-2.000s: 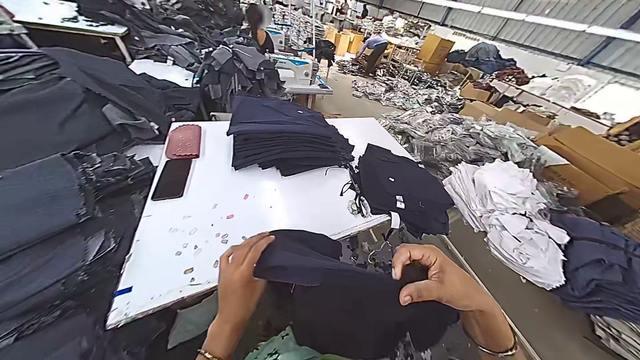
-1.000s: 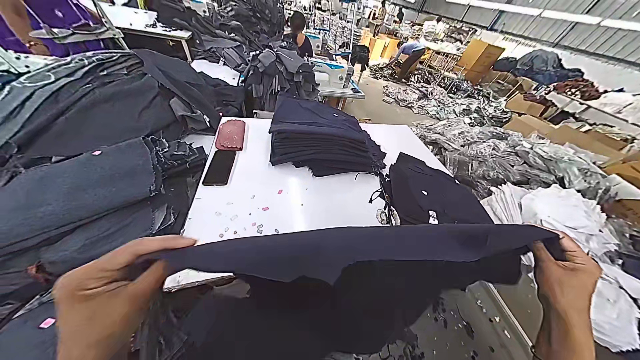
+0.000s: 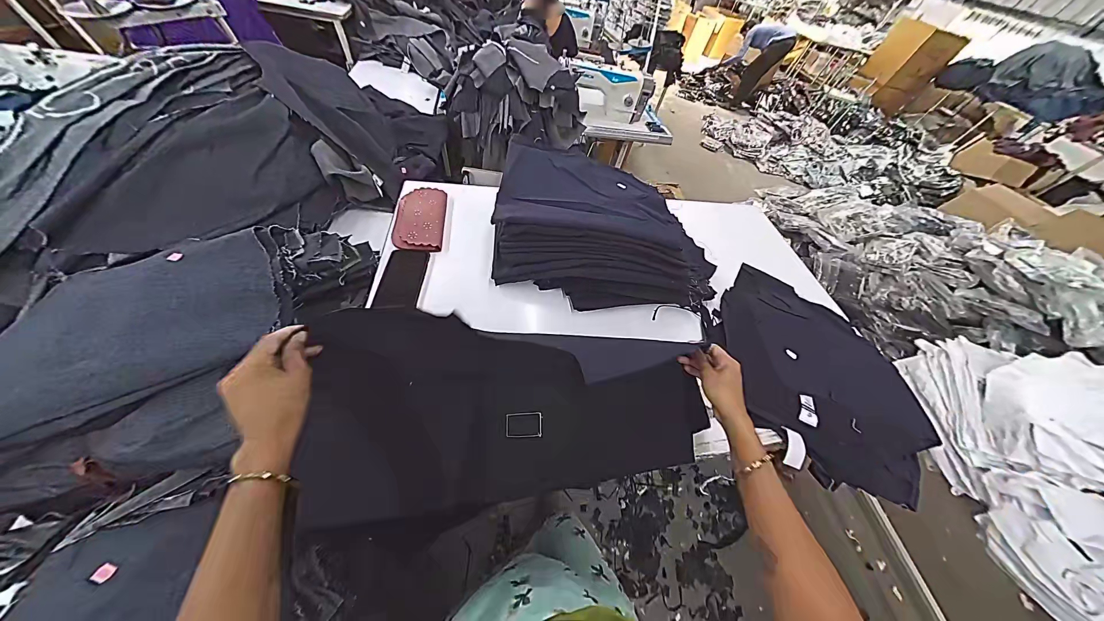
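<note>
A dark navy cloth piece (image 3: 414,431) is spread between my two hands over the near part of the white table (image 3: 466,297). My left hand (image 3: 272,388) pinches its upper left corner, and my right hand (image 3: 718,379) grips its upper right edge. A small pale rectangular outline shows on the cloth. Behind it stands a stack of folded navy cloth pieces (image 3: 595,233). Right of my right hand, more navy pieces (image 3: 802,371) with white tags hang over the table's edge. A dark phone (image 3: 402,278), partly covered by the cloth, lies below a pink scalloped case (image 3: 420,220).
Heaps of dark grey fabric (image 3: 155,310) fill the left side. White cloth bundles (image 3: 1026,431) and plastic-wrapped goods (image 3: 914,267) lie at the right. A sewing machine (image 3: 608,90) stands beyond the table, with a seated person (image 3: 561,34) nearby and another person bending (image 3: 763,47) farther back.
The cloth, bunched between my hands two seconds ago and then stretched wide, now lies spread lower across the table's near edge. It now covers part of the phone. My hands are closer together than one second ago.
</note>
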